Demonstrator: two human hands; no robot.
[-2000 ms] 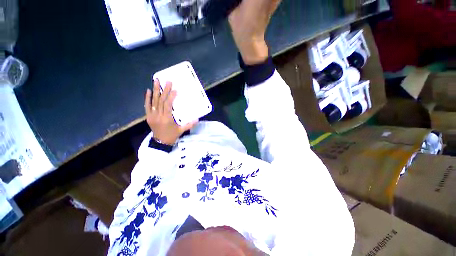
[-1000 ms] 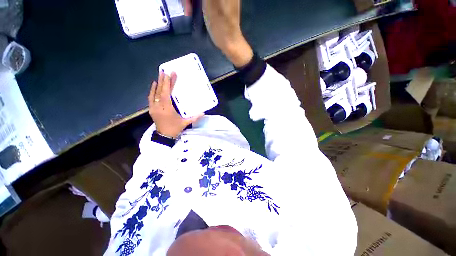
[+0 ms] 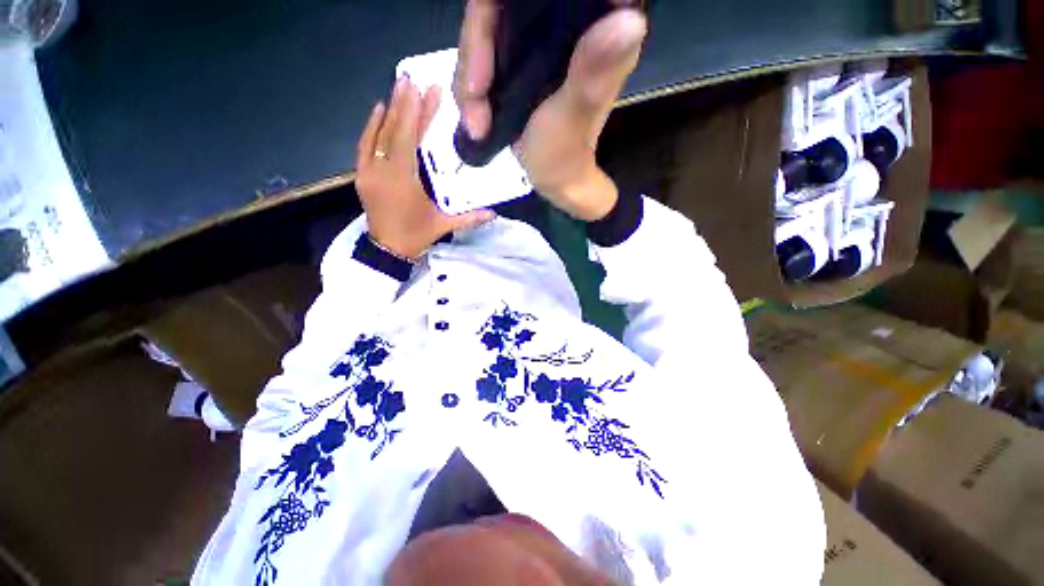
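Observation:
A white housing (image 3: 469,187) lies at the bench's front edge, tilted, its near corner by the wearer's lap. My left hand (image 3: 398,172) lies along its left side, fingers on its face, and holds it. My right hand (image 3: 572,115) is closed around a thick black electric screwdriver (image 3: 529,69), cut off by the top edge. The screwdriver's dark lower end is over the housing. Whether its tip touches the housing cannot be told. The right hand and tool hide the housing's upper right part.
A dark bench mat (image 3: 229,103) runs behind the housing. White papers (image 3: 46,172) lie at the far left. An open carton of white camera units (image 3: 841,183) stands to the right. Closed brown cartons (image 3: 824,355) stand at lower right. Something red shows at the right edge.
My right hand has come down from the back of the bench with the screwdriver, over the housing. My left hand still holds the housing. The view has shifted; the white pieces at the back are out of view.

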